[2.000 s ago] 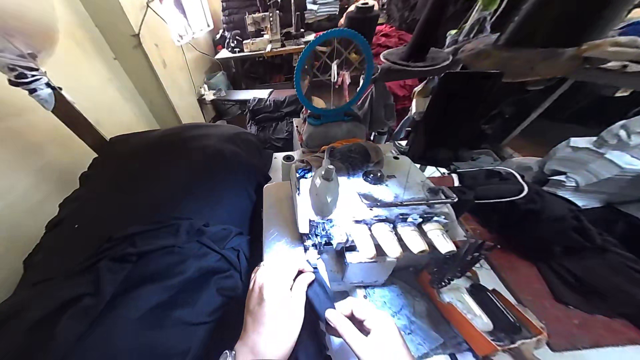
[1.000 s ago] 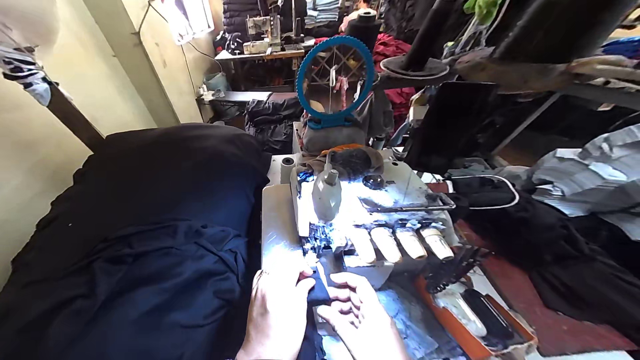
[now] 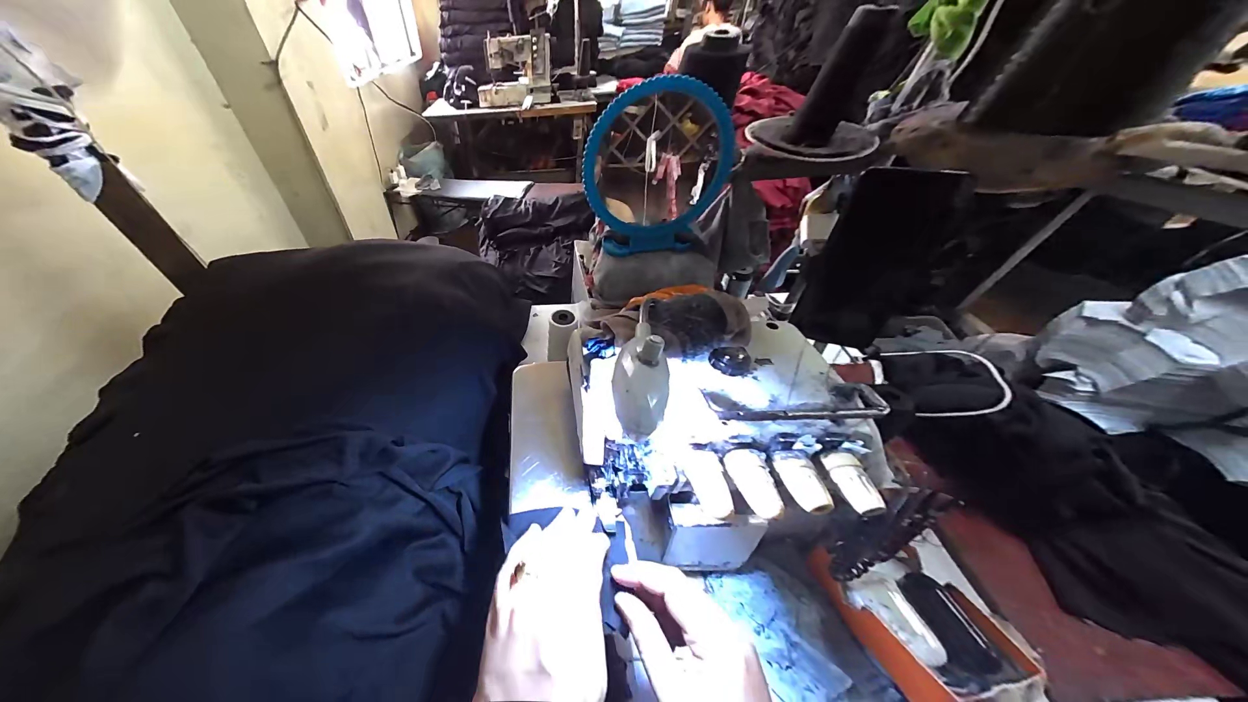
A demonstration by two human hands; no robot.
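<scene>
A white overlock sewing machine (image 3: pixel 780 375) stands in front of me, brightly lit around its needle area, with several pale tension dials (image 3: pixel 801 485) along its front. Dark navy fabric (image 3: pixel 612 590) lies at the presser foot. My left hand (image 3: pixel 548 609) rests flat on that fabric, just in front of the foot. My right hand (image 3: pixel 682 624) pinches the fabric's right edge between thumb and fingers; a thin pale strip ends near its fingertips. A translucent oil bottle (image 3: pixel 641 385) stands on the machine.
A large heap of dark cloth (image 3: pixel 322 390) fills the left side. An orange-edged box (image 3: pixel 877 634) with thread spools lies at the lower right, beside black cloth (image 3: pixel 1053 497). A blue ring frame (image 3: pixel 658 161) rises behind the machine. Another sewing machine (image 3: pixel 517 68) and a person (image 3: pixel 709 27) are farther back.
My left hand has moved forward over the fabric and lies flatter near the foot. The fingers of my right hand have shifted along the fabric's edge.
</scene>
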